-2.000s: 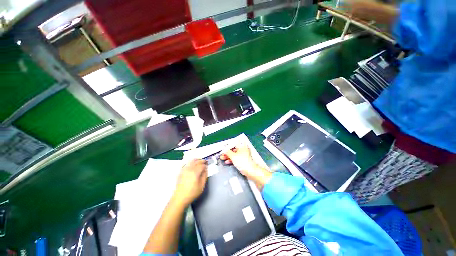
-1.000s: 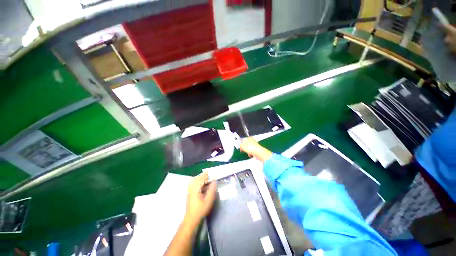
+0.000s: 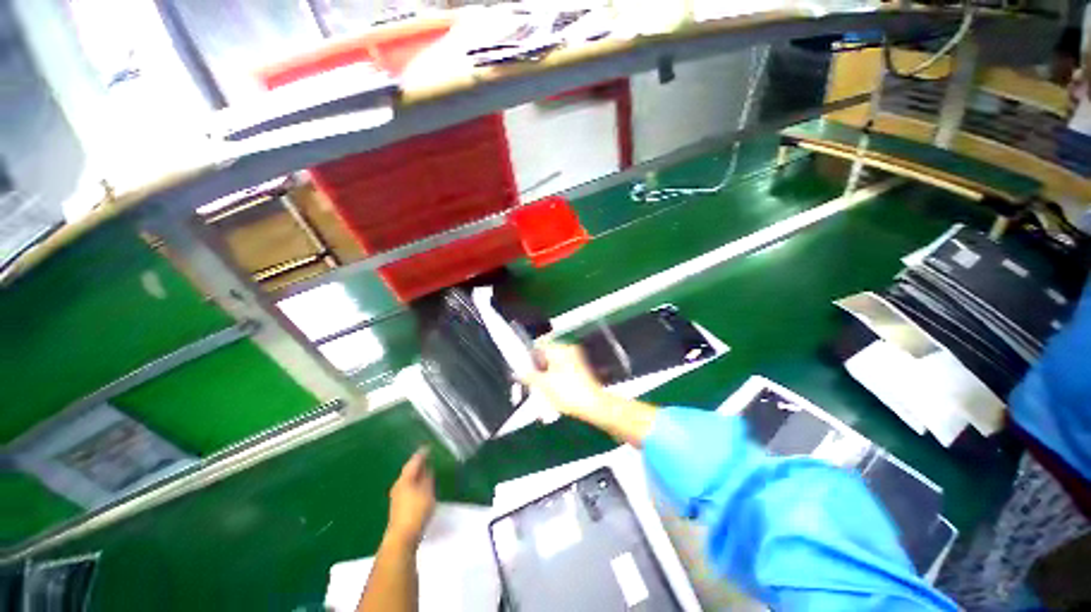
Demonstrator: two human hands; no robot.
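Note:
My right hand (image 3: 572,383) grips the right edge of a glossy dark panel (image 3: 464,365), which is tilted up and blurred, with a white strip along its edge. My left hand (image 3: 410,496) is blurred, empty and apart from the panel, over white sheets (image 3: 449,556). In front of me lies a black backing panel (image 3: 592,571) with rounded corners and white patches, on a white sheet. Its lower part is cut off by the picture's edge. Another dark panel (image 3: 640,347) lies just right of my right hand.
A white-edged dark panel (image 3: 891,490) lies at right, partly behind my sleeve. Further right are a fanned panel stack (image 3: 975,293), loose white cards (image 3: 921,389) and a coworker's blue sleeve. A red tray (image 3: 548,231) and metal frame bar are beyond. A dark item (image 3: 54,586) lies far left.
My right hand has moved off the backing panel to the panel at the back left and lifted it. My left hand has let go of the backing panel's edge and moved left. The view has shifted.

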